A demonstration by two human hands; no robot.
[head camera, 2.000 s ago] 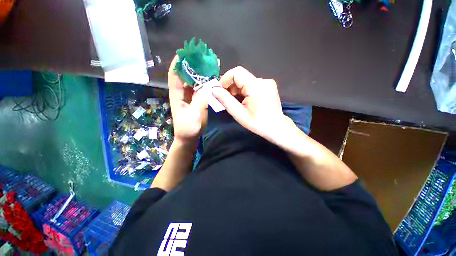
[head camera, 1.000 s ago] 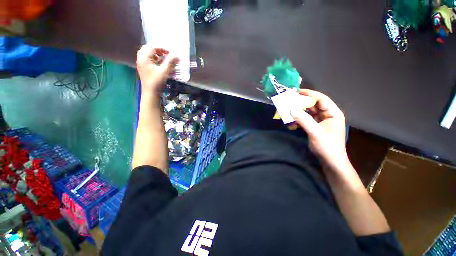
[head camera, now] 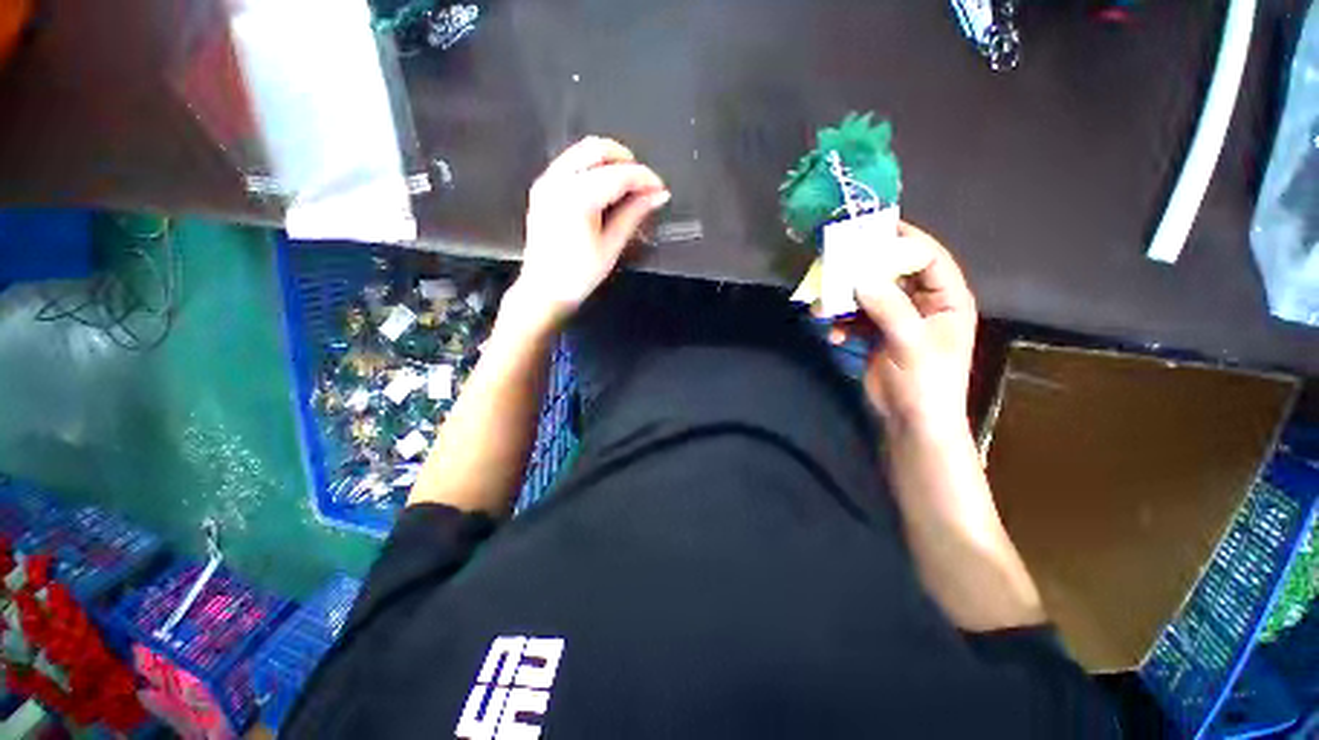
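Note:
My right hand holds a plush doll near the table edge. The doll's shaggy green head points up, with its chain across it. A white hang tag lies over its body, which my fingers partly hide. My left hand is over the table edge, its thumb and fingers pinched together on a clear poly bag. The bag is hard to see, showing only as faint marks and glints. A stack of empty poly bags lies at the table's left.
Bagged dolls fill a blue crate left of my lap. A cardboard box is at the right. A white strip, a large plastic bag and keychains lie on the table.
My left hand let go of the doll, reached to the bag stack, and has moved right with a clear bag. My right hand has kept the doll and moved it right.

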